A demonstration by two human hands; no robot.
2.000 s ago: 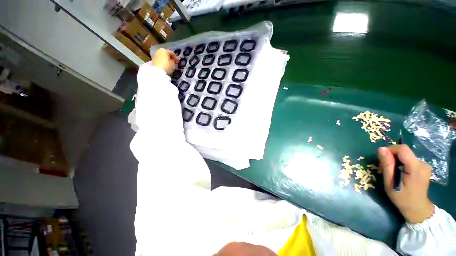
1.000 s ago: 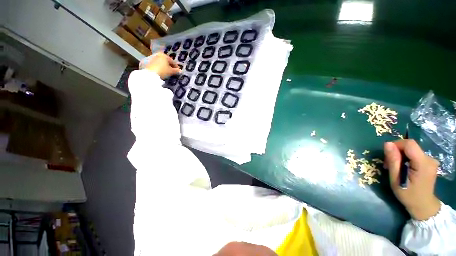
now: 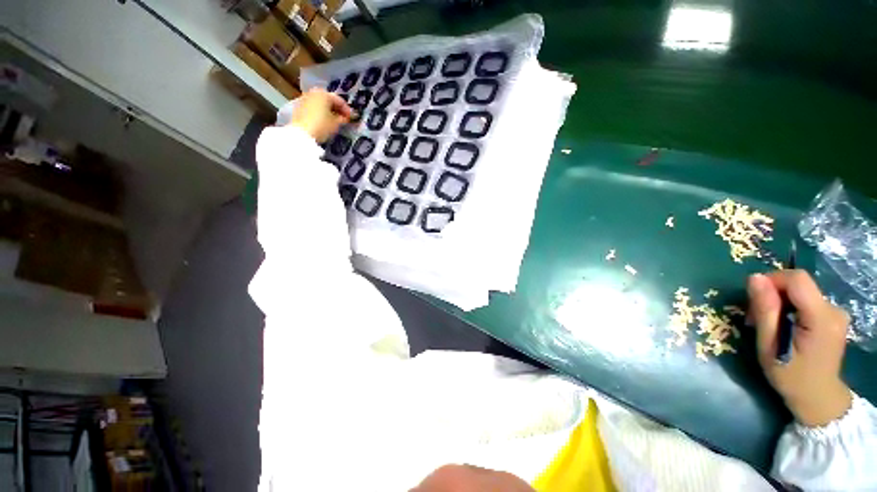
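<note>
Black rounded-square frames (image 3: pixel 432 121) lie in rows on a white sheet (image 3: pixel 500 207) at the bench edge. My left hand (image 3: pixel 324 114) is at the sheet's far left edge, fingertips at the frames there; whether it grips one cannot be told. My right hand (image 3: pixel 800 344) holds a dark, slim pen-like tool (image 3: pixel 786 336) with its tip pointing up and away, beside the cream parts. Small cream parts lie in two loose piles, an upper one (image 3: pixel 739 229) and a lower one (image 3: pixel 707 325), left of my right hand.
A crinkled clear plastic bag (image 3: pixel 846 235) lies at the right on the green bench (image 3: pixel 615 183). Stray cream bits (image 3: pixel 630 270) and a small reddish scrap (image 3: pixel 649 157) lie between sheet and piles. Cardboard boxes (image 3: pixel 272 43) stand beyond the sheet at upper left.
My left hand has shifted slightly among the frames at the sheet's left edge. My right hand keeps the tool beside the piles. The view has shifted slightly.
</note>
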